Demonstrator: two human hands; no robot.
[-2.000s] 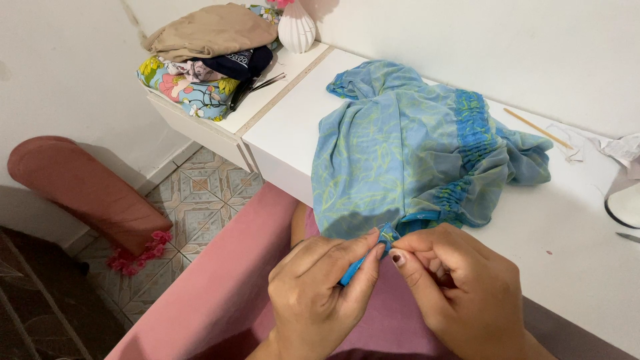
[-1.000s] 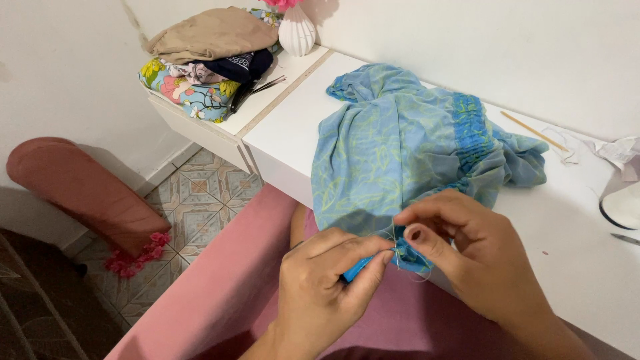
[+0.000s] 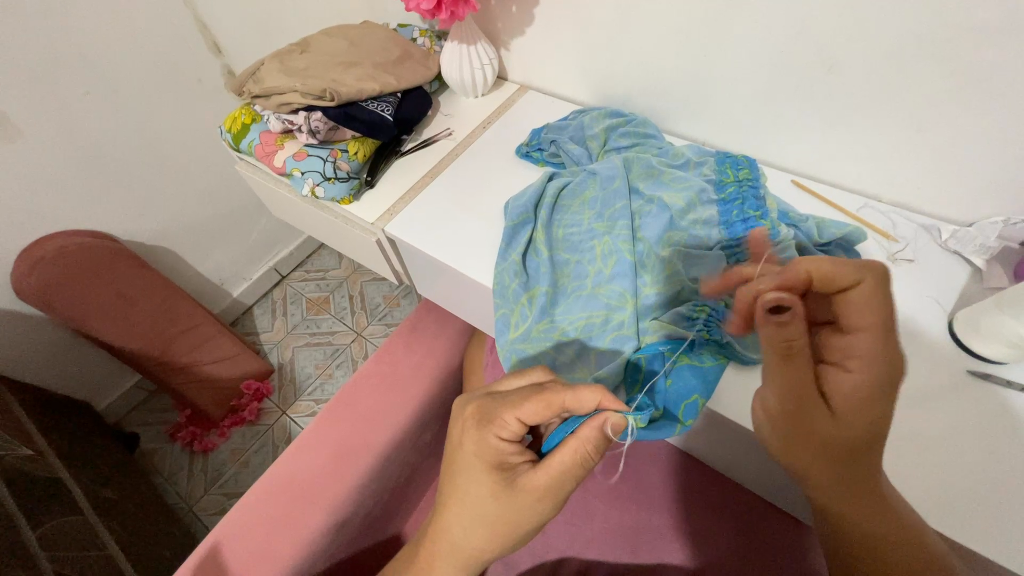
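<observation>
A blue garment (image 3: 576,248) with a yellow-green leaf pattern and gathered bands lies over the white table. Its lower edge hangs over the table's front. My left hand (image 3: 528,448) pinches a blue hem of this garment between thumb and forefinger. Pale thread (image 3: 666,370) runs from that hem up to my right hand (image 3: 808,344), with loose loops beside the left thumb. Raised over the garment's right part, my right hand holds the thread at its thumb and forefinger; its other fingers are blurred. Whether a needle is between them I cannot tell.
Folded fabrics (image 3: 336,72) and dark-handled scissors (image 3: 386,160) lie at the back left near a white ribbed vase (image 3: 470,60). A thin wooden stick (image 3: 844,210), crumpled paper (image 3: 980,240) and a white round object (image 3: 992,328) are at the right. A pink armrest (image 3: 336,448) borders my left side.
My right hand has moved up and to the right, away from my left hand, drawing out the thread. My left hand keeps its pinch on the hem.
</observation>
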